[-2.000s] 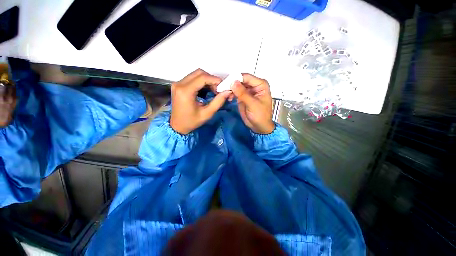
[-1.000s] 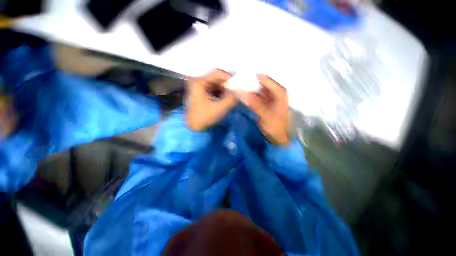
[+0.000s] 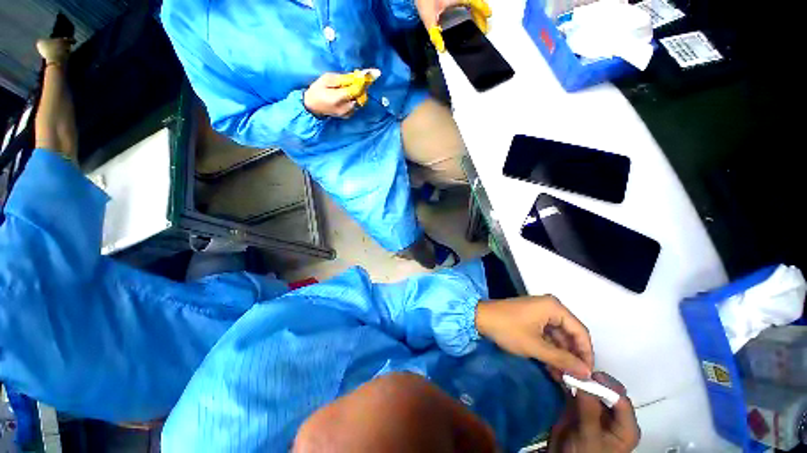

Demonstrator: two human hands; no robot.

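A small white strip [image 3: 591,387] is held between my two bare hands at the table's edge, lower right. My left hand [image 3: 540,334] pinches its near end with thumb and finger. My right hand [image 3: 606,420] is at its other end, partly cut by the lower edge of the picture. Two glossy black phones or screen modules lie flat on the white table [image 3: 681,332], an upper one [image 3: 568,168] and a lower one [image 3: 595,244] with a light reflection on it.
A blue bin [image 3: 721,380] with white wipes and bottles stands at the right. Another blue bin [image 3: 566,57] with wipes is at the top. A neighbouring worker with yellow finger cots holds a black phone [image 3: 473,53]. Another worker's arm [image 3: 57,106] reaches up at the left.
The view has swung toward the left, bringing the neighbouring workers into sight. The scraps at the table's end are almost out of view. Both hands still hold the white strip.
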